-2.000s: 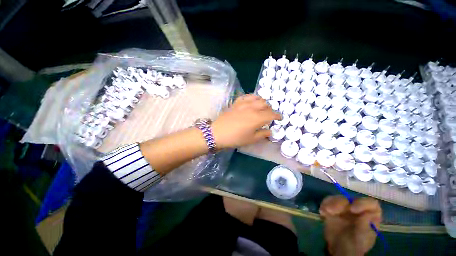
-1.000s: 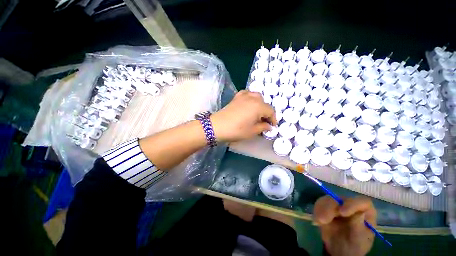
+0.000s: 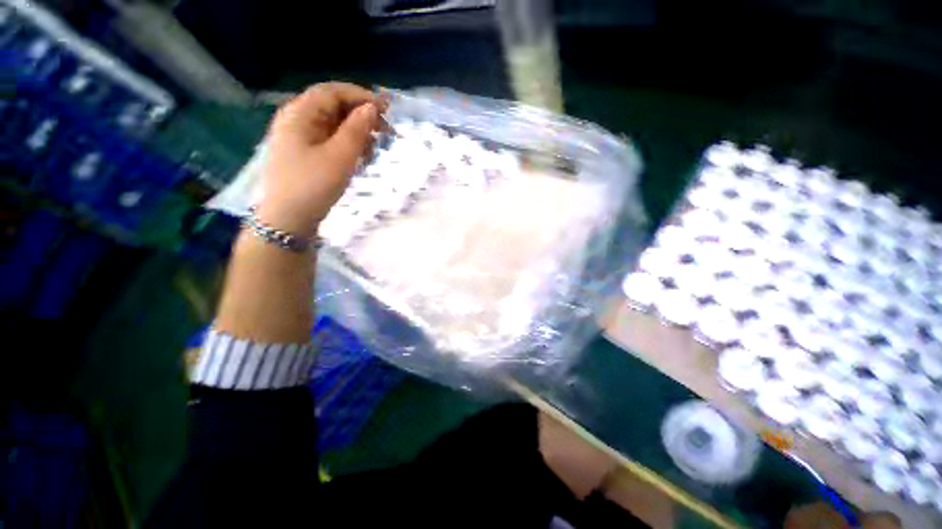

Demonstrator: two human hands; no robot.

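My left hand (image 3: pixel 315 155) is over the upper left corner of the plastic-lined box (image 3: pixel 609 222), thumb and fingers pinched together; blur hides whether a part is between them. White parts (image 3: pixel 418 155) lie piled along the box's left and back side. My right hand (image 3: pixel 842 517) is mostly cut off at the bottom right edge, shut on a thin blue brush (image 3: pixel 821 486) with an orange-brown tip. The tip is beside a small round white tub (image 3: pixel 710 442). Rows of white parts (image 3: pixel 785 279) stand on a cardboard sheet (image 3: pixel 661 339) at the right.
The green bench (image 3: pixel 609 387) has a pale front edge strip (image 3: pixel 620 455). Blue crates (image 3: pixel 77 114) are at the upper left. A blue crate (image 3: pixel 351 382) is below the box. A pale upright post (image 3: pixel 532 62) stands behind the box.
My left hand has moved from the rows across to the box's far left corner. The view has turned left, so the rows and tub sit further right. My right hand still holds the brush.
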